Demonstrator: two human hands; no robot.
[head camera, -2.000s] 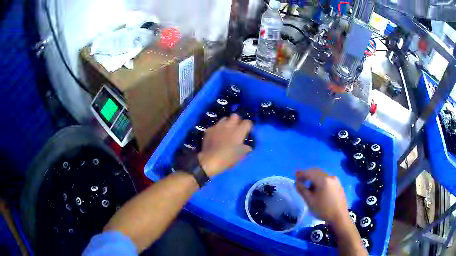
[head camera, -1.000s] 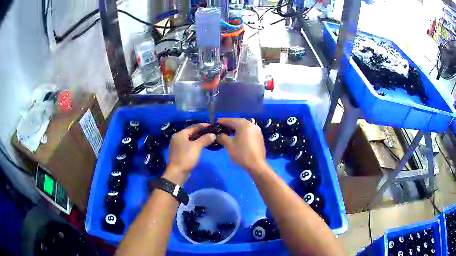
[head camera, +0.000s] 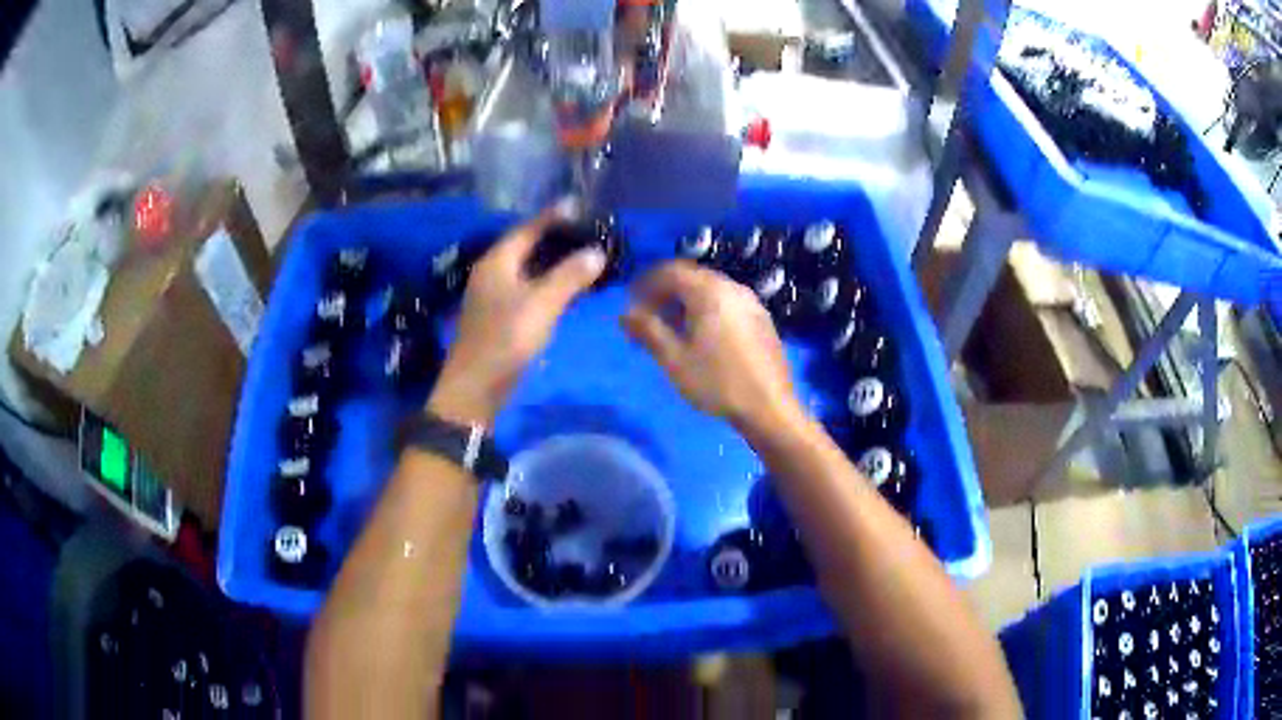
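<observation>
My left hand holds a black ball near the back edge of the blue tray, close below the machine head. My right hand is apart from the ball, over the tray, its fingers curled and blurred; whether it holds a small piece cannot be told. A round translucent tub at the tray's front holds small black pieces. Black 8-balls line the left side and right side of the tray. The nozzle tip is not clearly visible.
A carton and a scale with green display stand at the left. A dark tub of balls is at lower left. A blue parts bin sits at upper right, blue crates of balls at lower right.
My right hand has moved off the ball, down and right. My left hand still holds the ball. The view has tilted downward, so tray and machine appear higher.
</observation>
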